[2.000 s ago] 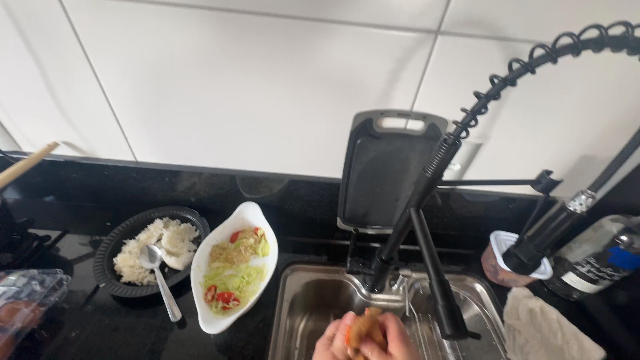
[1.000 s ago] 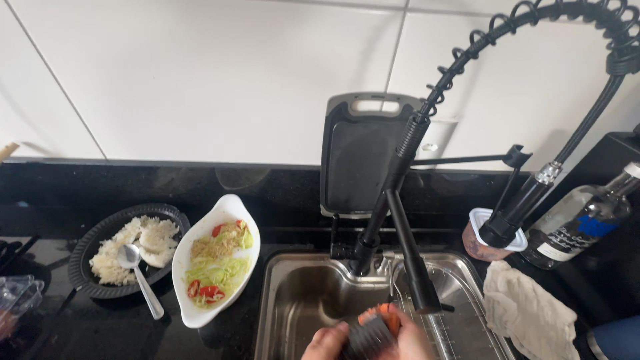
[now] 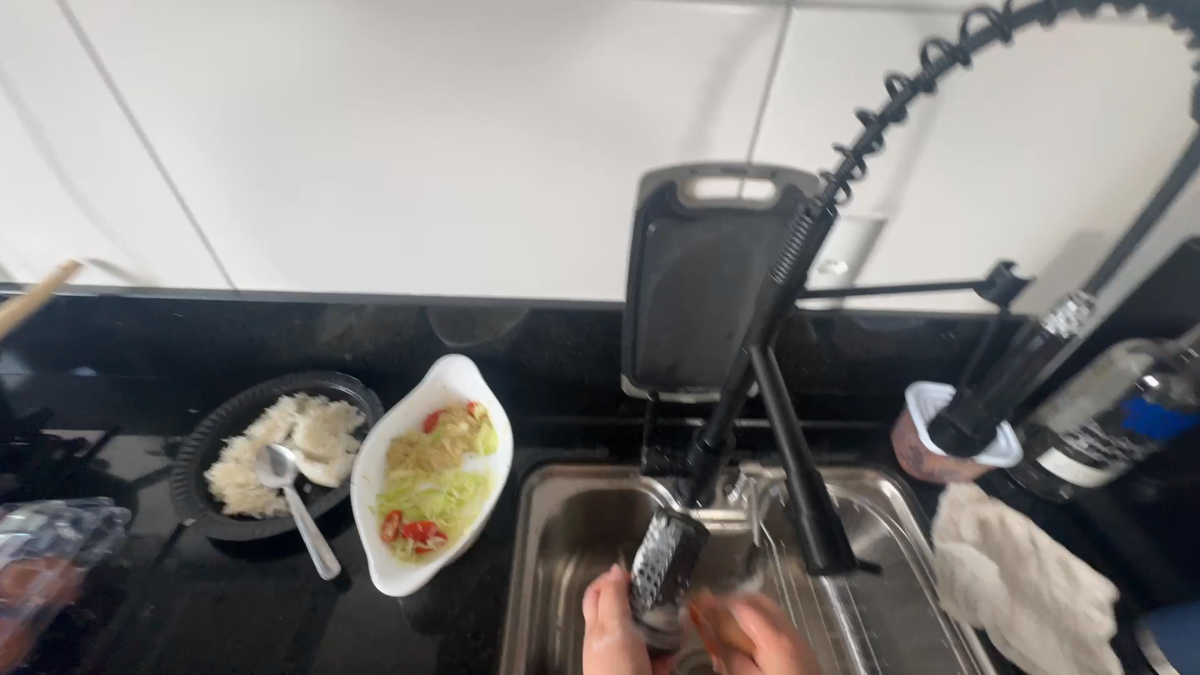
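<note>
Over the stainless steel sink [image 3: 553, 562], my left hand [image 3: 611, 623] is closed around a small metal grater with a dark edge [image 3: 661, 567], held tilted upright. Just right of it, my right hand [image 3: 764, 637] grips an orange-brown item [image 3: 717, 633], blurred and partly hidden by the fingers; I cannot tell what it is. The black spring-neck faucet [image 3: 778, 281] rises behind both hands, with a black spout arm [image 3: 806, 478] hanging right of the grater. The lower parts of both hands are cut off by the frame's bottom edge.
Left of the sink lie a white oval dish [image 3: 370, 525] of shredded vegetables and a black plate [image 3: 216, 525] of rice with a metal spoon [image 3: 309, 530]. A cutting board [image 3: 703, 291] leans on the wall. At right are a plastic tub [image 3: 919, 450], a glass bottle [image 3: 1087, 459] and a cloth [image 3: 1022, 581].
The grater now stands up tilted between my hands, its holed face showing; one second ago a blurred dark object was there. My hands have moved slightly apart.
</note>
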